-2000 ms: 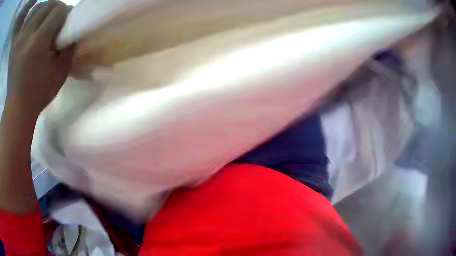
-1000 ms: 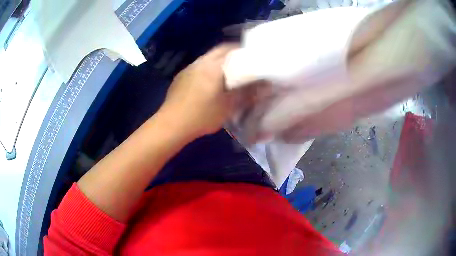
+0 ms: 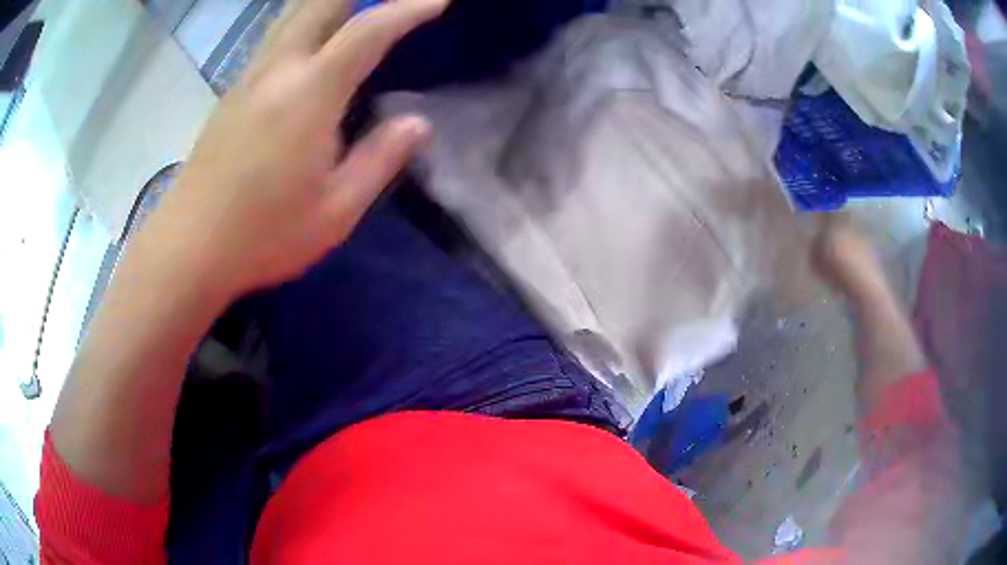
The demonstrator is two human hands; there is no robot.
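A heap of cream-white fabric (image 3: 635, 226) lies over my dark-clothed lap and hangs toward the floor, partly motion-blurred. My left hand (image 3: 282, 155) is raised at the upper left with thumb and fingers apart and nothing in it. It is beside the fabric's left end. My right hand (image 3: 841, 256) is at the right, small and blurred, by the fabric's right edge. Its fingers are not clear, so I cannot tell whether it grips the fabric.
A cream cut piece (image 3: 138, 121) lies on the white machine table (image 3: 33, 237) at left. White cloth (image 3: 883, 61) lies over a blue printed bag or box (image 3: 845, 155) at the upper right. A blue scrap (image 3: 685, 430) and small bits lie on the floor. Dark red cloth (image 3: 958, 287) is at far right.
The fabric has come down from my hands onto my lap. My left hand has let go and moved left and up. My right hand now shows at the right.
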